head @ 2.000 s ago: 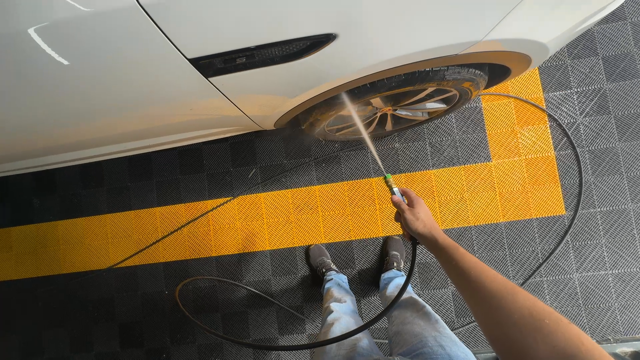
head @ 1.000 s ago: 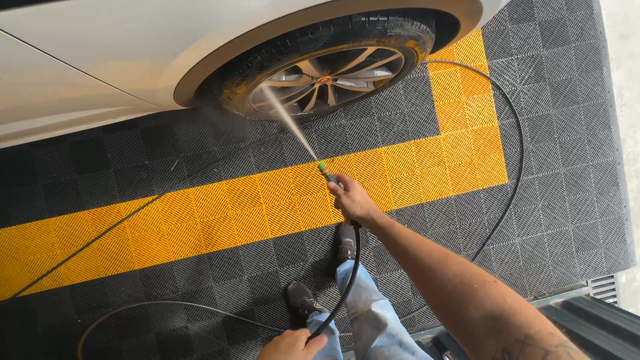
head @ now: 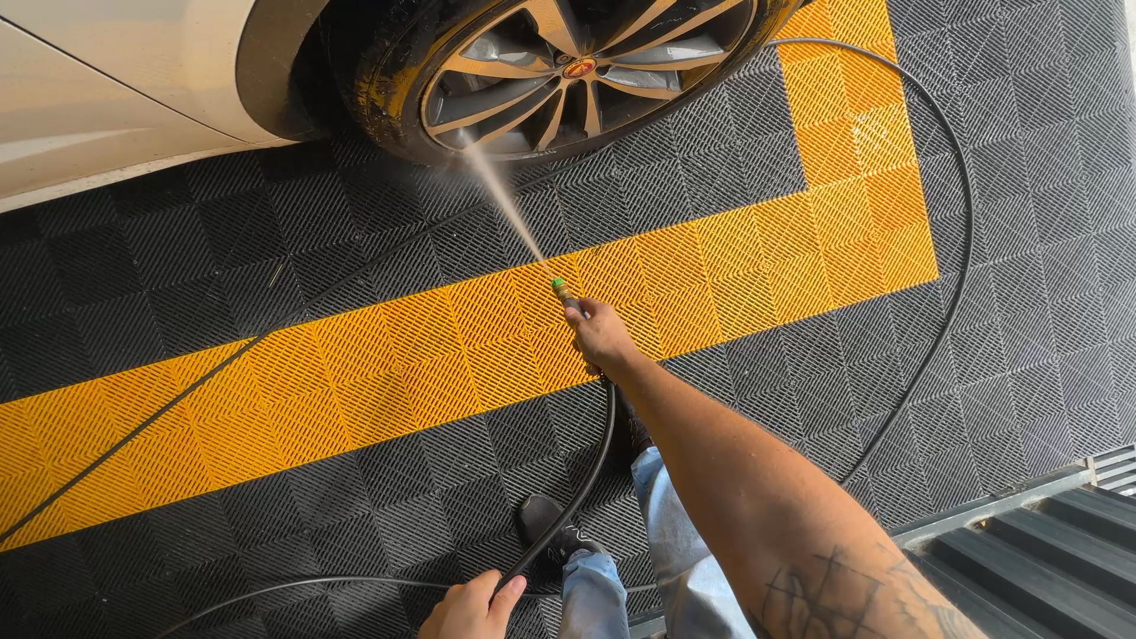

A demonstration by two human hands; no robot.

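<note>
My right hand [head: 602, 335] grips a short pressure-washer gun [head: 565, 291] with a green nozzle tip. A narrow fan of water [head: 506, 202] sprays from it up and left, onto the lower left edge of the car's wheel [head: 577, 75]. The wheel has dark and light spokes and a red centre cap, and its tyre [head: 382, 98] shows brownish-yellow patches. From the gun a black hose [head: 596, 461] curves down into my left hand [head: 475, 608], whose fingers are closed around it at the bottom of the view.
The white car's body [head: 124, 80] fills the upper left. Black hose [head: 967, 213] loops over the ribbed tile floor, dark with a yellow band [head: 426, 355]. My shoes [head: 550, 524] stand below the band. A ridged dark metal structure [head: 1021, 550] is at the lower right.
My left hand, out of view two seconds ago, has come in on the hose. The spray has moved from the wheel's upper left part to its lower edge. The view has shifted closer to the wheel.
</note>
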